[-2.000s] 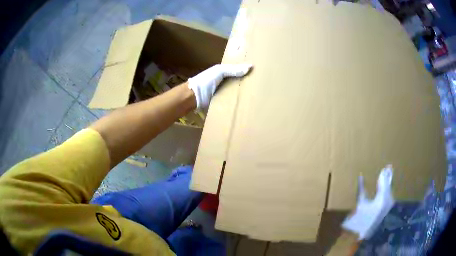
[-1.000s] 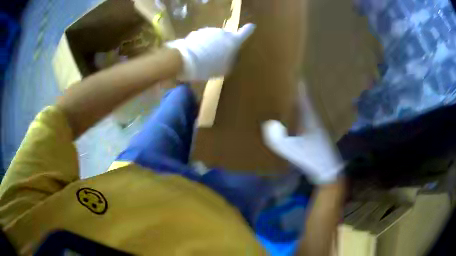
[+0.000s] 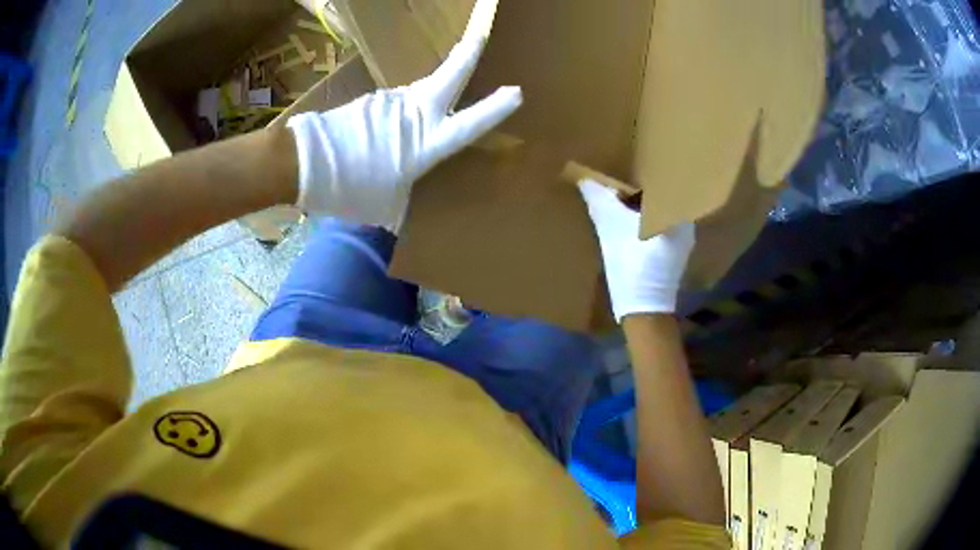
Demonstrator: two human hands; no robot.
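A brown box blank (image 3: pixel 559 81) lies over my knees, partly folded, with its broad lid flap (image 3: pixel 715 97) raised on the right. My left hand (image 3: pixel 376 145), in a white glove, lies at the blank's left edge with thumb and a finger spread wide; a small tuck flap shows beside the thumb. My right hand (image 3: pixel 643 252), also gloved, grips a small flap at the near right part of the blank, at the lid's lower corner. Some right fingertips are hidden behind the cardboard.
An open scrap carton (image 3: pixel 177 48) with tan bits stands upper left. A packing carton (image 3: pixel 930 451) at lower right holds several folded boxes (image 3: pixel 790 430) in a row. A plastic-wrapped stack (image 3: pixel 903 107) stands upper right. A blue stool (image 3: pixel 607 462) shows beside my leg.
The blank has come down from its raised position onto my knees, and its right panel now stands up. My right hand has moved left and up to the small flap. The view has tilted down.
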